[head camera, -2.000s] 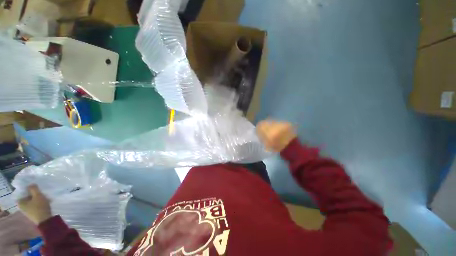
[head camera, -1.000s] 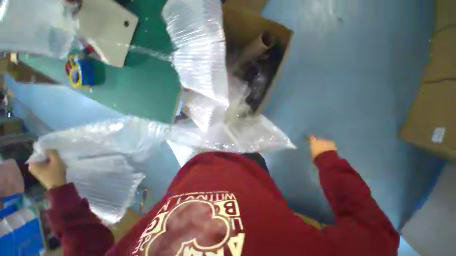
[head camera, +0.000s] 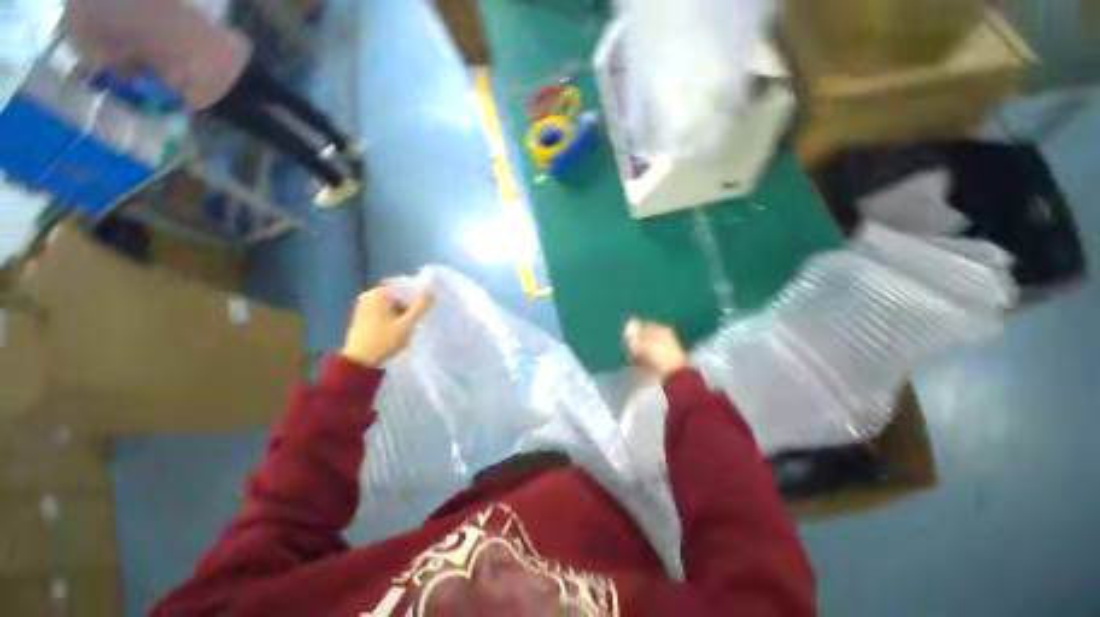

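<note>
Clear ribbed air column cushion wrap (head camera: 483, 398) hangs in front of my body. My left hand (head camera: 384, 325) is shut on its upper left edge and holds it up. My right hand (head camera: 655, 347) is over the near edge of the green bench (head camera: 651, 271), beside the wrap, with its fingers curled. It is blurred, and I cannot tell whether it holds anything. More ribbed wrap (head camera: 820, 350) runs from near my right forearm to the right, over the open carton (head camera: 911, 452) and towards the black-lined bin (head camera: 1037, 217).
A white machine (head camera: 688, 133) stands on the bench, with a yellow and blue tape roll (head camera: 555, 141) left of it. A person's legs (head camera: 284, 121) show at upper left, near blue boxes (head camera: 72, 133). Cartons (head camera: 145, 350) stand at left. Another carton (head camera: 899, 109) is at upper right.
The view has turned left, so the bench and carton now sit further right. My left hand still grips the wrap, now raised in front of me. My right hand has come in from the far right.
</note>
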